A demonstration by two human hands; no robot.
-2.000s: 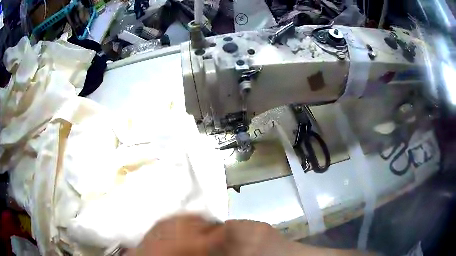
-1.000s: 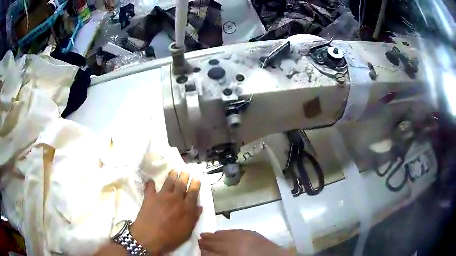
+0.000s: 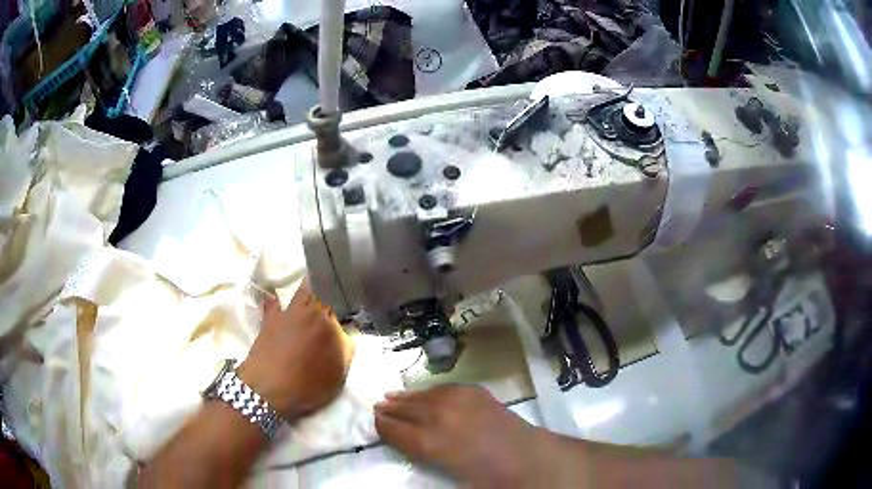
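Cream fabric (image 3: 163, 329) lies in a large crumpled pile left of the sewing machine (image 3: 516, 191) and runs toward the needle area (image 3: 430, 344). My left hand (image 3: 304, 351), with a metal watch on the wrist, is curled on the cloth just left of the machine head. Its fingertips gather a fold, partly hidden by the head's edge. My right hand (image 3: 445, 420) lies palm down in front of the presser foot, fingertips at the cloth's right part; its grip is unclear. The fabric near the lamp is overexposed.
Black-handled shears (image 3: 581, 334) lie under the machine arm. More scissors (image 3: 760, 329) lie further right by a printed label. White tape strips (image 3: 547, 368) cross the table's right side. Plaid fabric (image 3: 368, 57) lies behind the machine. A pale upright rod (image 3: 331, 67) stands at the head's left end.
My left hand has moved up and left, from flat with fingers spread to curled on a fold. My right hand is further into view. The view has shifted, with the machine appearing slightly lower.
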